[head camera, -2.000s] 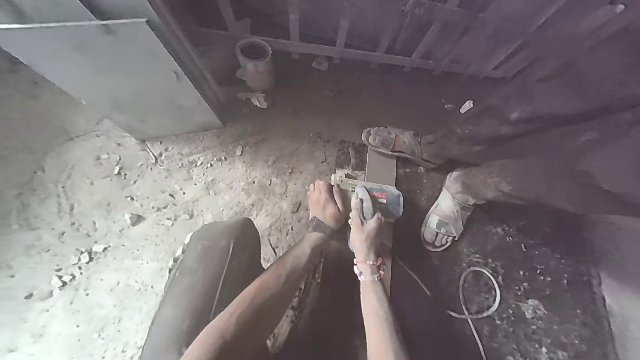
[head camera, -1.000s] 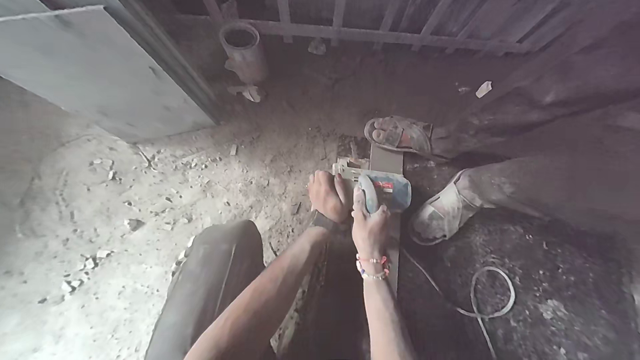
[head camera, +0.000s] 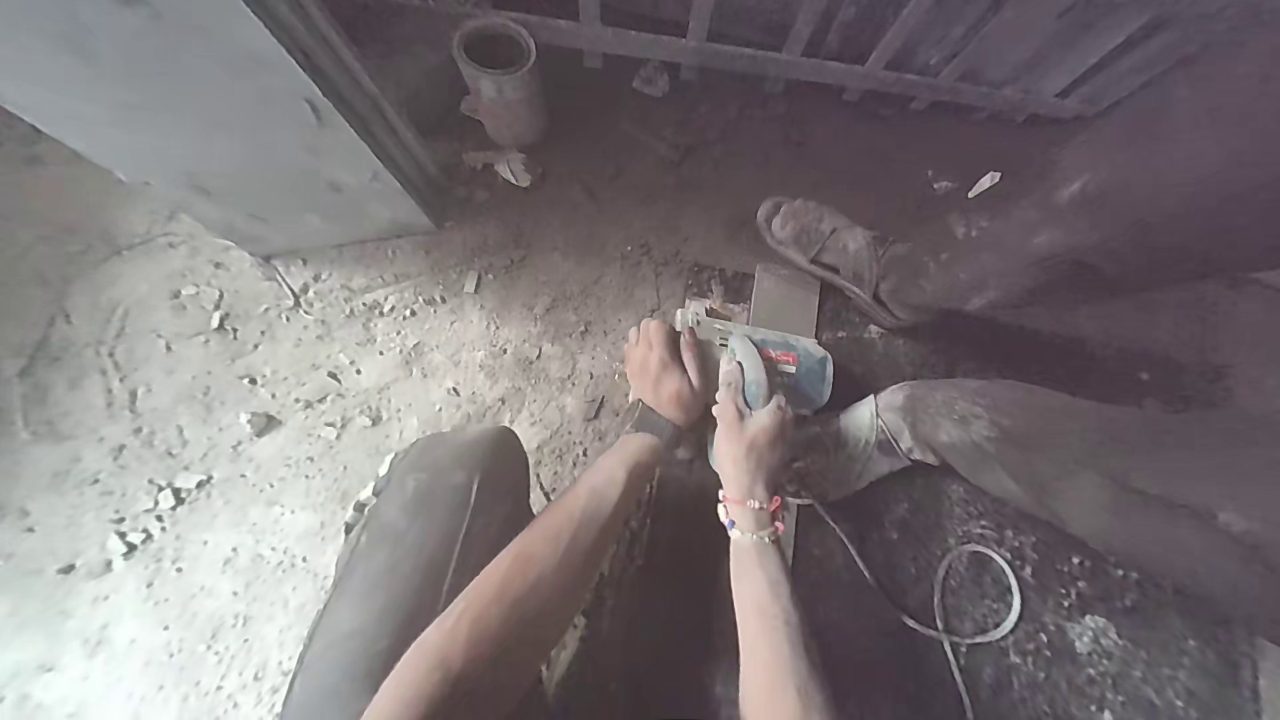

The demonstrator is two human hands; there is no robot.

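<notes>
A corded power saw with a blue motor housing (head camera: 808, 372), probably a marble cutter, rests over a long flat board or tile strip (head camera: 785, 298). My right hand (head camera: 752, 430) is closed around its handle, with beaded bracelets at the wrist. My left hand (head camera: 665, 370), with a dark band at the wrist, lies against the left side of the tool's light metal base plate (head camera: 712, 328); the grip of its fingers is partly hidden. The blade cannot be seen. A pale power cord (head camera: 880, 590) runs from below the tool and loops on the ground at the right.
Another person's sandalled foot (head camera: 825, 245) is beyond the strip, and their other foot (head camera: 850, 450) is right beside the tool. A metal can (head camera: 510, 95) stands near a slatted frame (head camera: 760, 65). A large panel (head camera: 200, 120) leans at upper left. Stone chips (head camera: 180, 490) litter the dusty ground.
The other person's nearer foot has moved left, up against the tool and the strip. Both my hands keep their places on the tool.
</notes>
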